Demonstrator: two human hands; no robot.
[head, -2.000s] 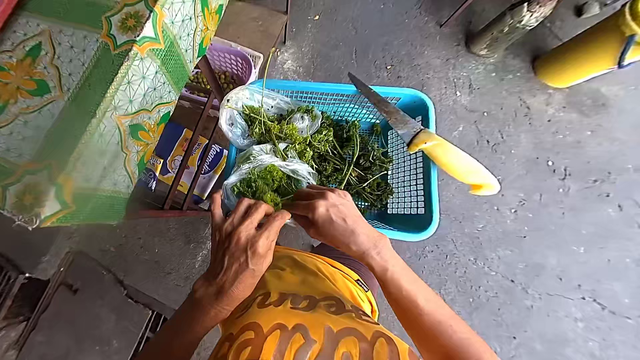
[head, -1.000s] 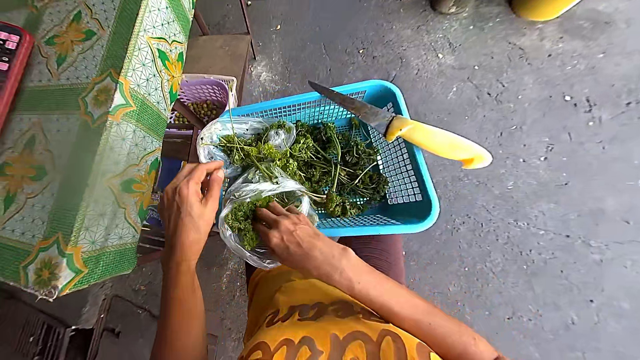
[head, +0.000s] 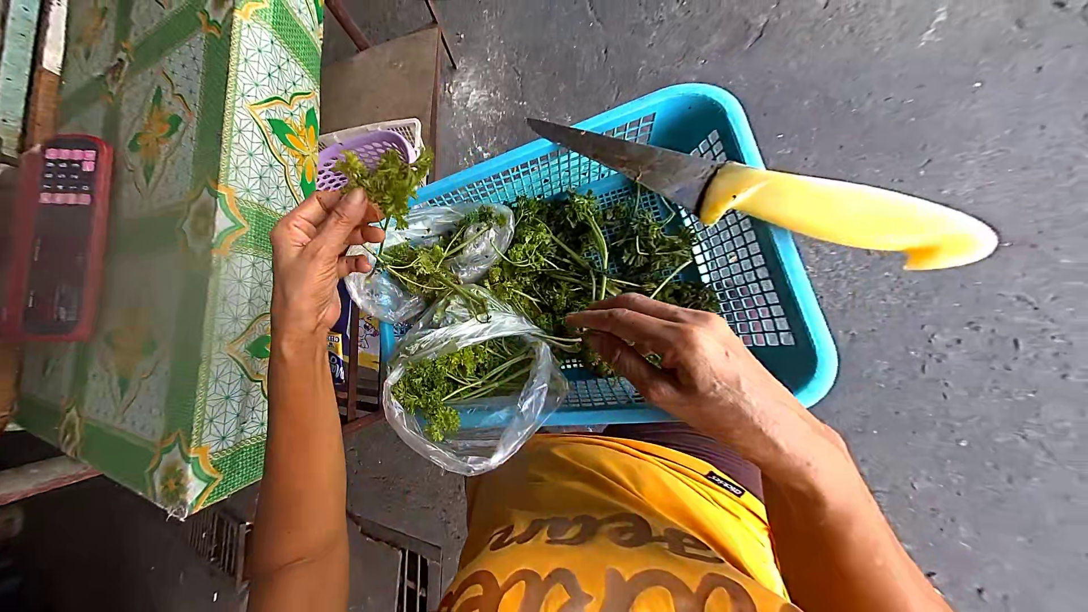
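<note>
My left hand (head: 319, 255) pinches a small sprig of curly parsley (head: 387, 183), raised beside the tablecloth's edge. My right hand (head: 680, 361) is over the near part of a blue plastic basket (head: 816, 340), its fingertips at the parsley stems; whether they grip a stem I cannot tell. Loose curly parsley (head: 552, 255) fills the middle of the basket. Two clear plastic bags lie on its left side: the nearer bag (head: 476, 450) gapes around some parsley, and the farther bag (head: 387, 297) has sprigs over it. A knife with a yellow handle (head: 850, 217) rests across the basket's far right rim, blade inward.
At left stands a table with a green patterned cloth (head: 255, 221), a calculator in a red case (head: 59, 238) on it. Behind the basket's left end are a purple basket (head: 374, 149) and a brown board (head: 382, 76). Grey concrete floor (head: 952, 408) extends at right.
My left hand has risen and now holds up a parsley sprig. My right hand has come out of the nearer bag and moved right, over the basket.
</note>
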